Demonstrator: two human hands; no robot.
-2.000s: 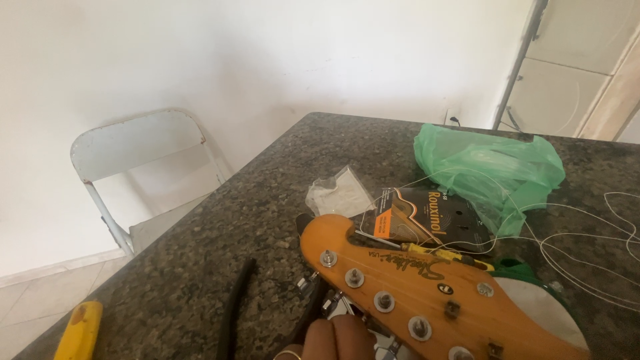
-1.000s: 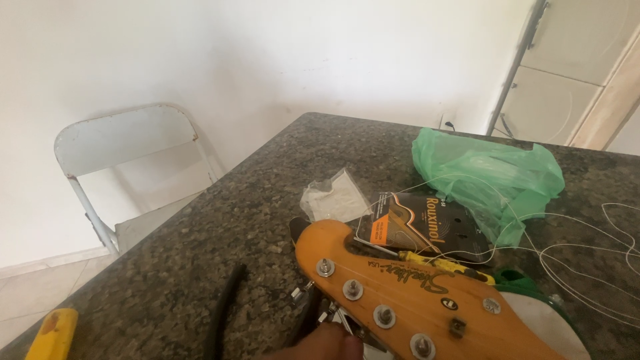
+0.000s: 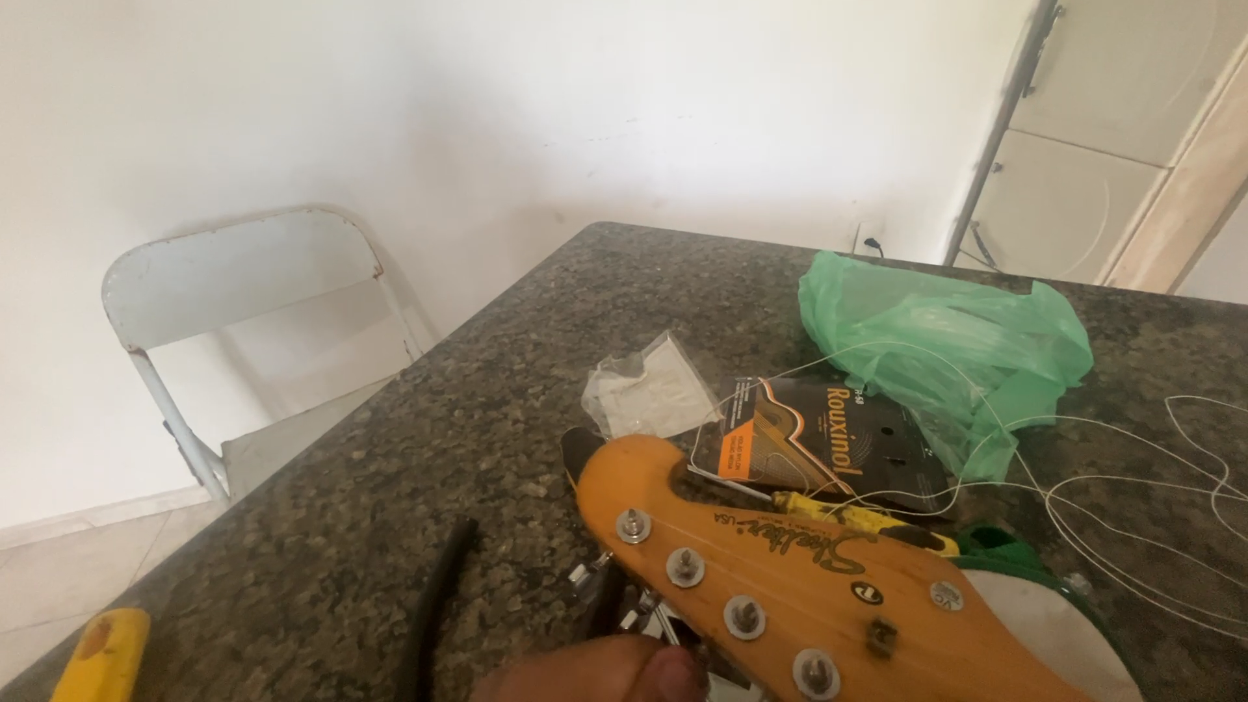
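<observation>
The orange wooden guitar headstock [image 3: 741, 546], with metal tuning posts [image 3: 685, 566] along its near edge, lies over the granite counter. One of my hands [image 3: 604, 673] is at the bottom edge beside the tuning machine keys [image 3: 639, 614]; only part of it shows, slightly blurred, so which hand it is and whether it grips a key cannot be told. My other hand is out of view. Behind the headstock lies a yellow-handled screwdriver [image 3: 868, 522]. Thin strings [image 3: 1048, 487] loop loosely across the right side.
A Rouxinol string packet [image 3: 809, 429], a clear plastic sleeve [image 3: 653, 390] and a green plastic bag [image 3: 955, 341] lie on the granite counter [image 3: 546, 322]. A yellow handle [image 3: 102, 653] and a black cable-like object [image 3: 439, 604] are nearer. A metal folding chair [image 3: 244, 283] stands left.
The visible hand beside the tuning keys has changed its pose: its knuckles pointed up earlier, and now it lies lower and flatter. The headstock stays in much the same place.
</observation>
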